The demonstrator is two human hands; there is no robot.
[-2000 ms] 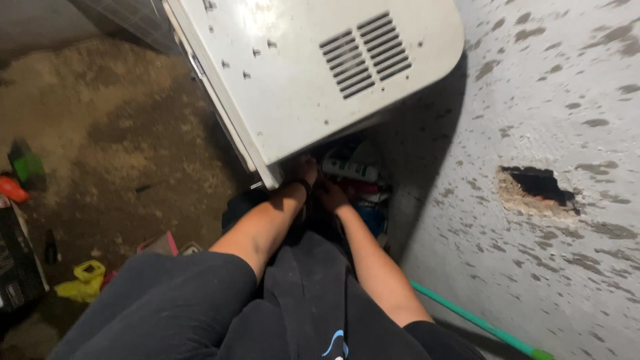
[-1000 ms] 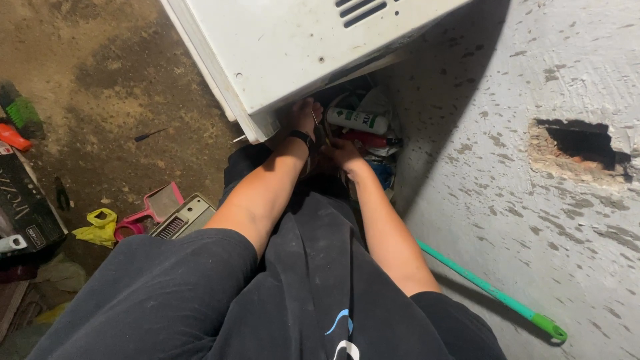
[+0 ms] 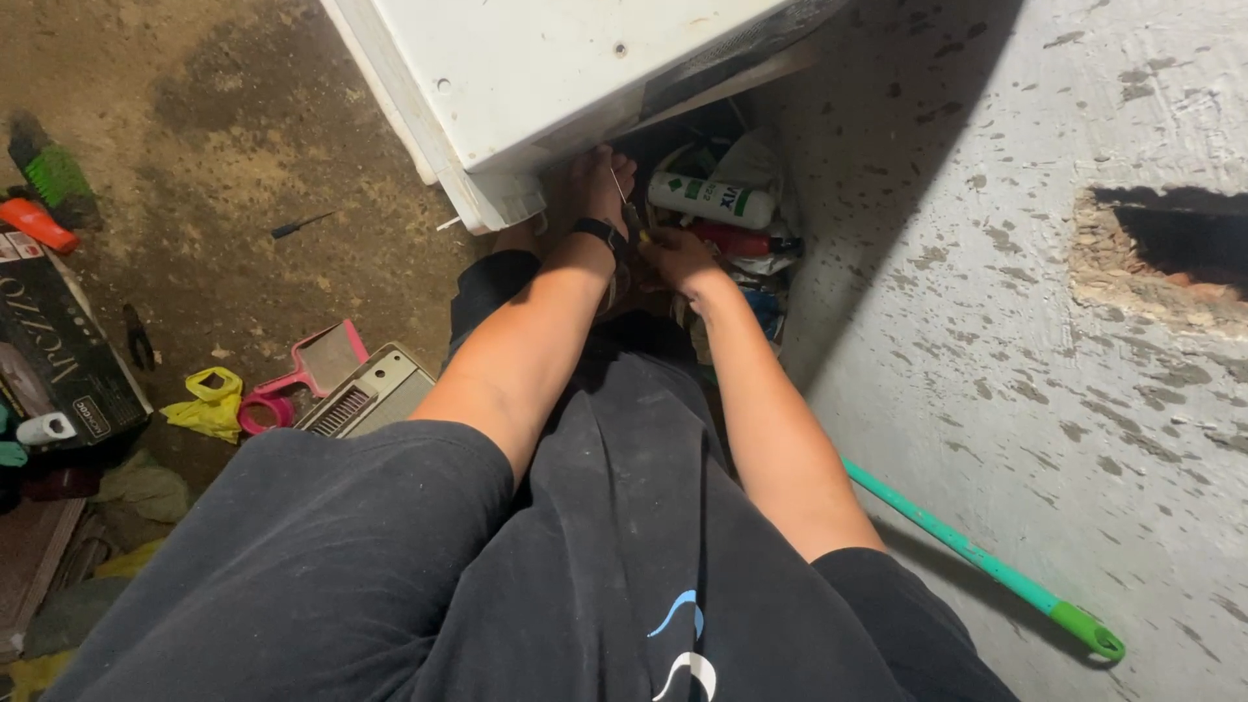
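My left hand point(image 3: 603, 185), with a dark band at the wrist, is beside the lower corner of a white metal appliance casing point(image 3: 546, 68). Its fingers look bent, and whether it grips anything is unclear. Close by on the right, my right hand point(image 3: 678, 258) is closed on a slim tool point(image 3: 631, 213) with a bit of yellow at the grip and a thin metal rod running up toward the left hand. The tool's exact kind is too small to tell. A white and green canister point(image 3: 707, 200) and a red container point(image 3: 726, 237) lie just beyond the right hand.
A screwdriver point(image 3: 302, 225) lies on the dirty floor at left. Near it are pliers point(image 3: 138, 336), a pink-framed mirror point(image 3: 329, 359), pink tape point(image 3: 263, 413), a yellow bag point(image 3: 209, 405) and a black box point(image 3: 68, 341). A green pole point(image 3: 960, 546) leans by the rough wall point(image 3: 975, 390) at right.
The view has shifted, and the casing's slotted vents have left the frame. My hands stay close together by the casing's lower corner.
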